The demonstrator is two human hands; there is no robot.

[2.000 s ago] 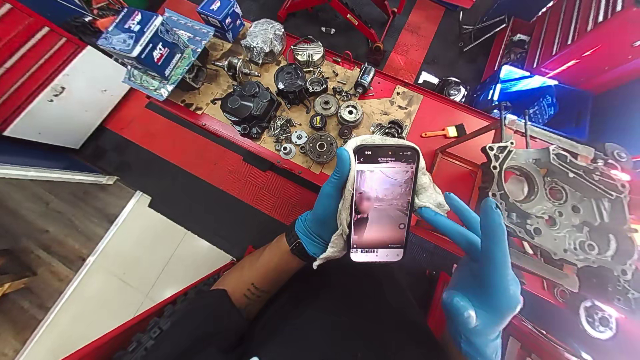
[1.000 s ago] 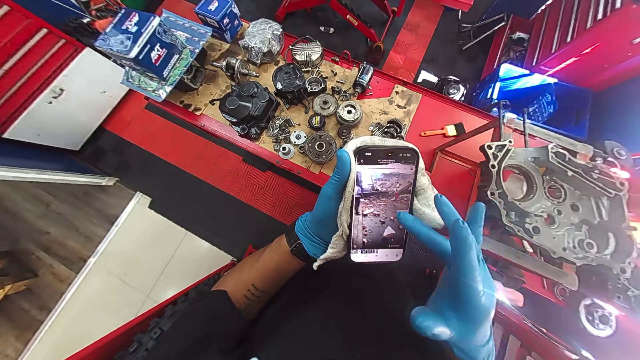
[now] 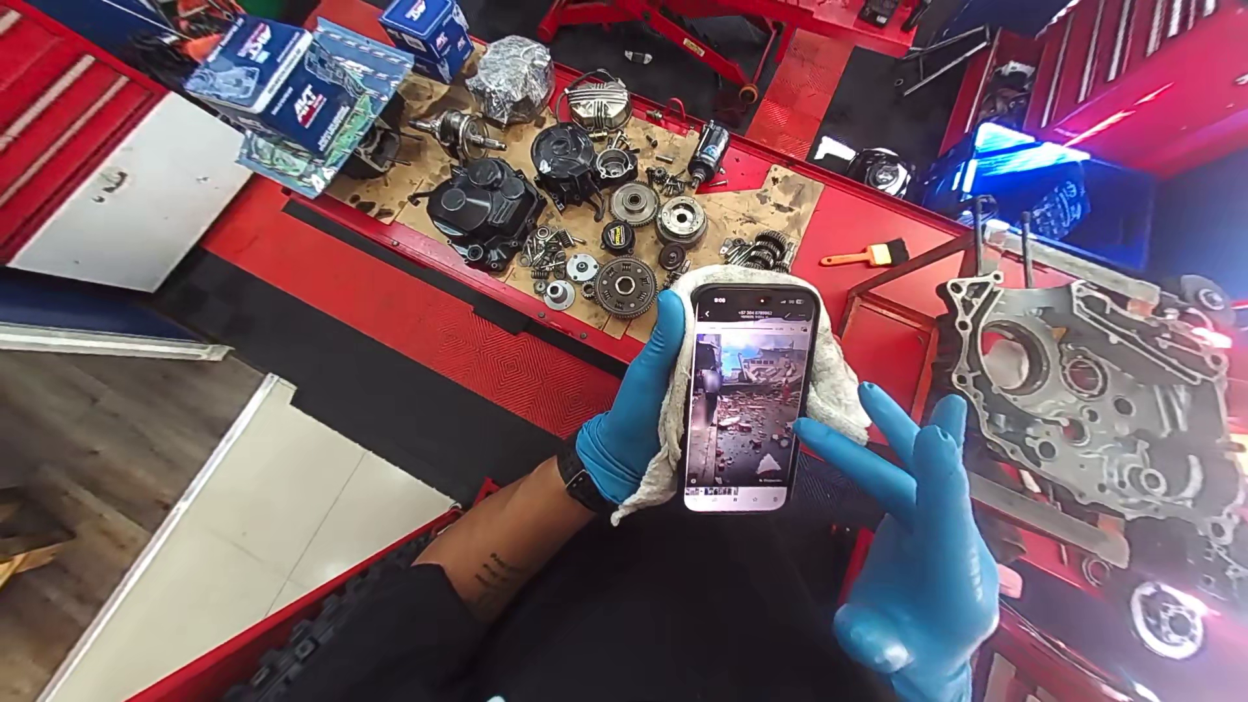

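My left hand (image 3: 629, 424), in a blue glove, holds a smartphone (image 3: 746, 400) upright on a whitish cloth (image 3: 838, 380). A photo or video of a debris-strewn street fills the lit screen. Beside the phone's right edge is my gloved right hand (image 3: 916, 517), its fingers spread and holding nothing; the index fingertip is at the screen's edge, and whether it touches cannot be told. Beyond the phone, a black engine cover (image 3: 485, 210), a clutch basket gear (image 3: 625, 287) and other engine parts lie on stained cardboard (image 3: 760, 210).
A metal engine crankcase half (image 3: 1092, 390) stands at the right. A paintbrush (image 3: 866, 255) lies on the red workbench (image 3: 838, 224). Blue boxes (image 3: 283, 88) and a plastic-wrapped part (image 3: 512, 78) are at its far left end. A white-and-red cabinet (image 3: 127, 195) stands at the left.
The phone screen shows a different picture from two seconds ago. My right hand has shifted a little left, its index finger nearer the screen's edge than then. My left hand keeps its hold.
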